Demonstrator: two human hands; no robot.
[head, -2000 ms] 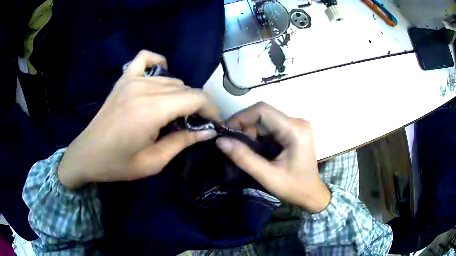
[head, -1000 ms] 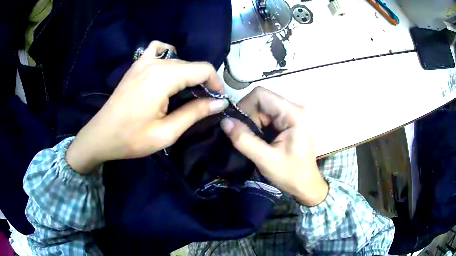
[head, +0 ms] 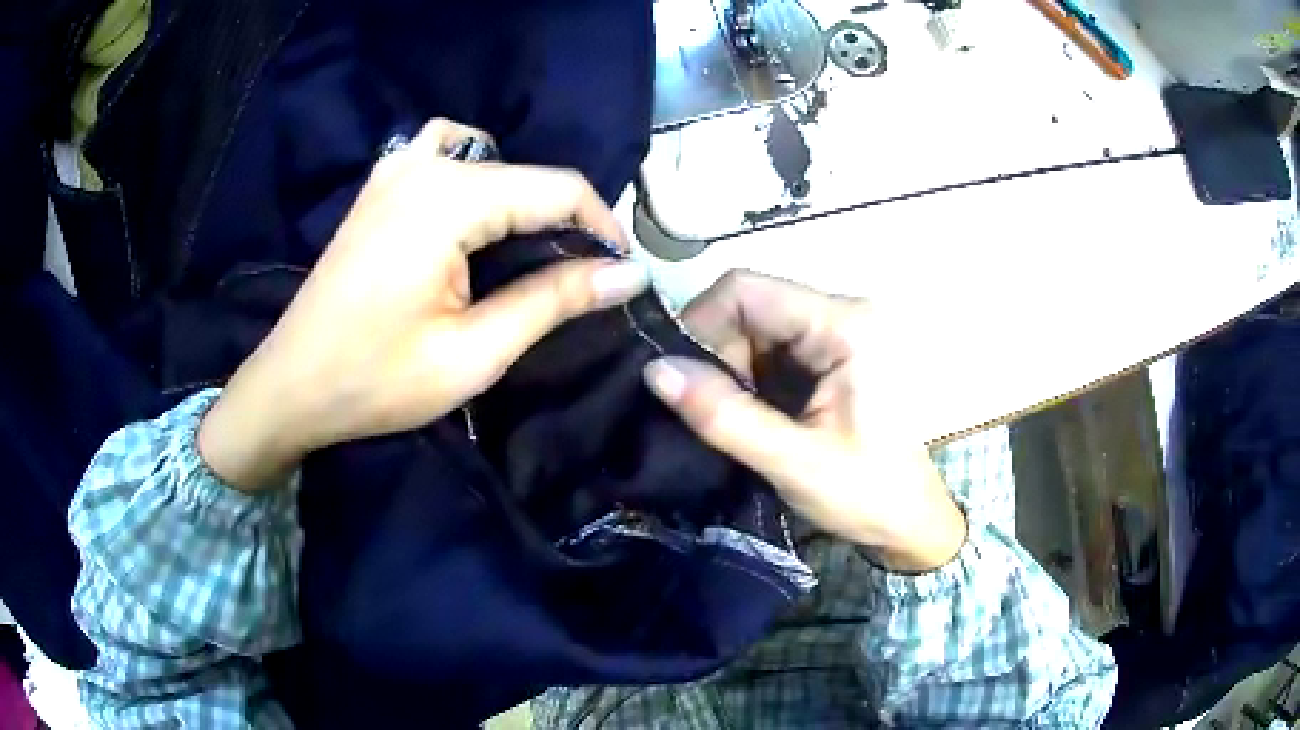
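Note:
A dark navy garment (head: 471, 599) covers the left and hangs over the front of the table. A blacker, thinner cloth (head: 599, 414) with pale stitch lines lies on it between my hands. My left hand (head: 428, 278) pinches the upper edge of the black cloth between thumb and fingers. My right hand (head: 791, 407) pinches the same edge a little lower and to the right, thumb on top. A whitish raw edge (head: 756, 549) shows at the lower side of the opening. The fingertips behind the cloth are partly hidden.
The white machine table (head: 912, 314) curves at right. The metal needle plate (head: 727, 64) and a holed disc (head: 855, 49) are at the top. Snips (head: 1084, 36) and a black flat rectangle (head: 1229, 143) lie upper right. More dark cloth (head: 1240, 471) is at far right.
My hands have moved up from their earlier place and are slightly farther apart. The black cloth between them is spread flatter, showing more of its stitched edge.

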